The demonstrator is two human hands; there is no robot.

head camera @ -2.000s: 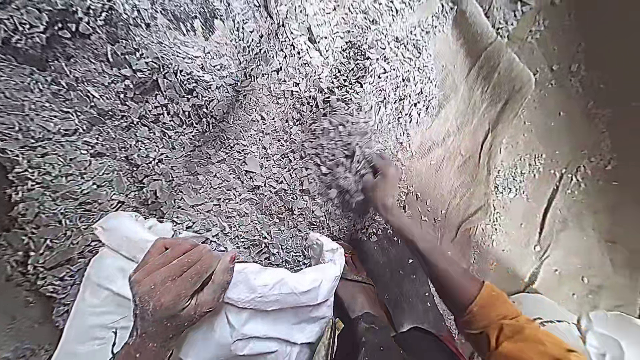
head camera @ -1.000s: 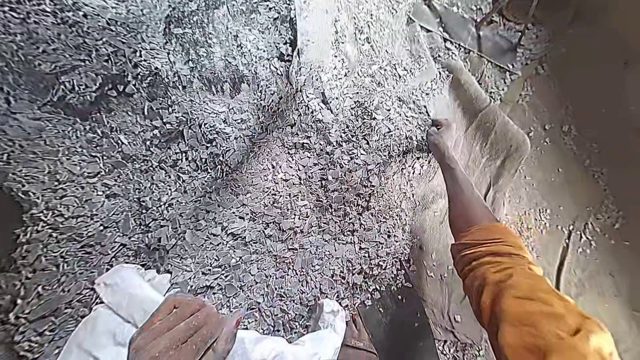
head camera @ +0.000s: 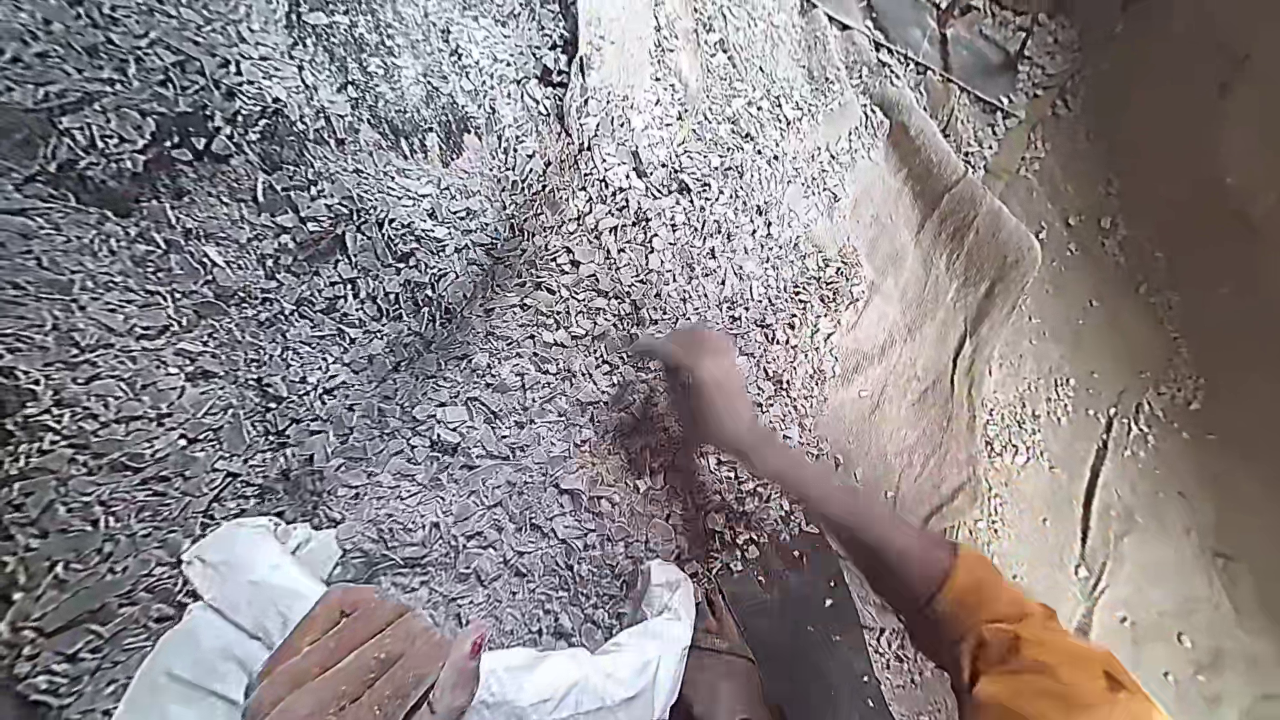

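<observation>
My left hand (head camera: 360, 655) grips the rim of a white woven sack (head camera: 590, 680) at the bottom left. The sack's mouth faces a large heap of grey-white flakes (head camera: 450, 430), which look like shredded plastic. My right hand (head camera: 700, 385), below an orange sleeve, is over the flakes at the centre, above and right of the sack's mouth. It is blurred and its fingers look curled; whether it holds a tool or flakes cannot be told. A dark flat piece (head camera: 800, 630) lies below it, beside the sack.
A beige cloth sheet (head camera: 920, 330) with folds lies under the right edge of the heap. Scattered flakes dot the brown floor (head camera: 1150, 500) farther right. A thin dark rod or cord (head camera: 910, 60) crosses the top right, near a grey sheet (head camera: 965, 55).
My right hand has moved from the heap's right edge back towards the sack since one second ago. My left hand has stayed on the sack's rim.
</observation>
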